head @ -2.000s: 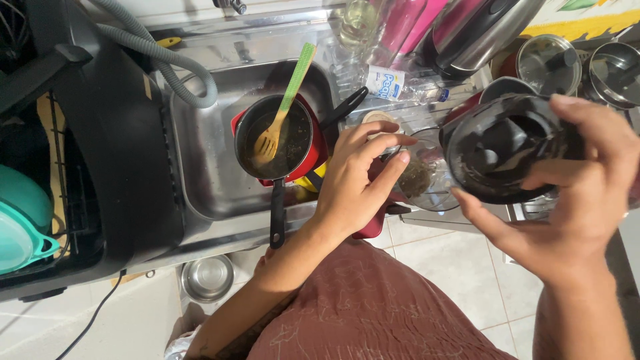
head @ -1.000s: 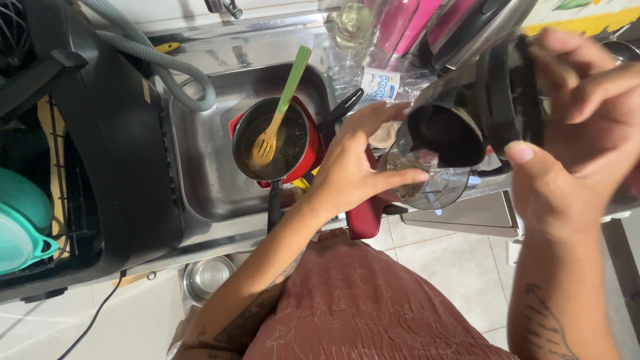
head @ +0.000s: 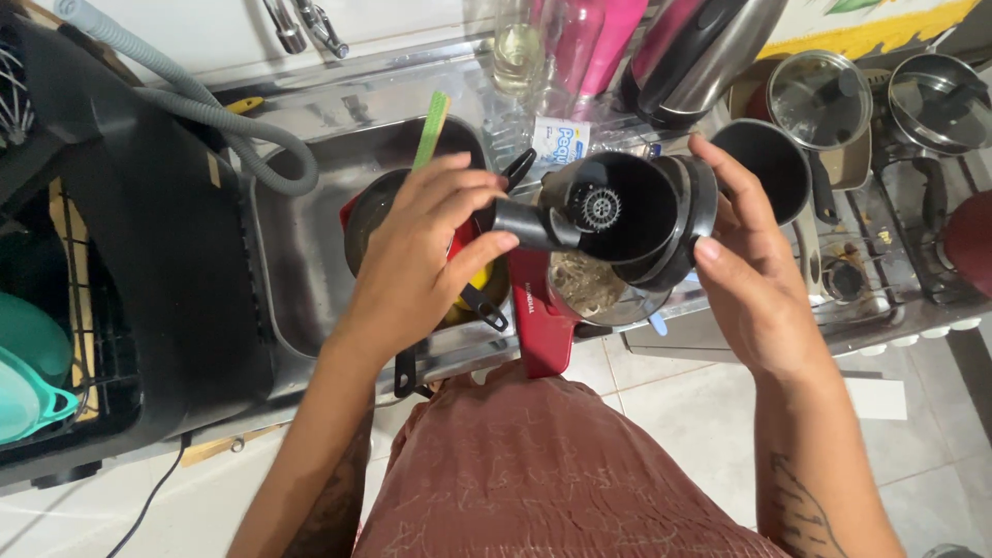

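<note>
My right hand [head: 748, 263] grips the rim of a black plastic appliance lid [head: 686, 221], which has a wide feed tube and a toothed grey piece inside. Close to a smaller black cylinder [head: 527, 223] at the lid's left is my left hand [head: 426, 248], fingers apart; whether it touches the cylinder I cannot tell. Below the lid stands a clear bowl [head: 593, 287] with pale shredded matter in it, beside a red handle [head: 542, 333]. Partly behind my left hand, a dark-lined red pan [head: 372, 209] sits in the sink with a green-handled utensil [head: 432, 128].
The steel sink [head: 298, 310] lies left of centre, with a grey hose [head: 271, 167] over its corner. A black dish rack [head: 186, 271] borders it. Bottles and a steel thermos [head: 697, 62] stand behind. Pots and a glass lid [head: 820, 101] rest by the stove at right.
My right hand has turned the black lid, so the inside of its tube now faces the camera. The left hand has moved from over the clear bowl to the lid's left side.
</note>
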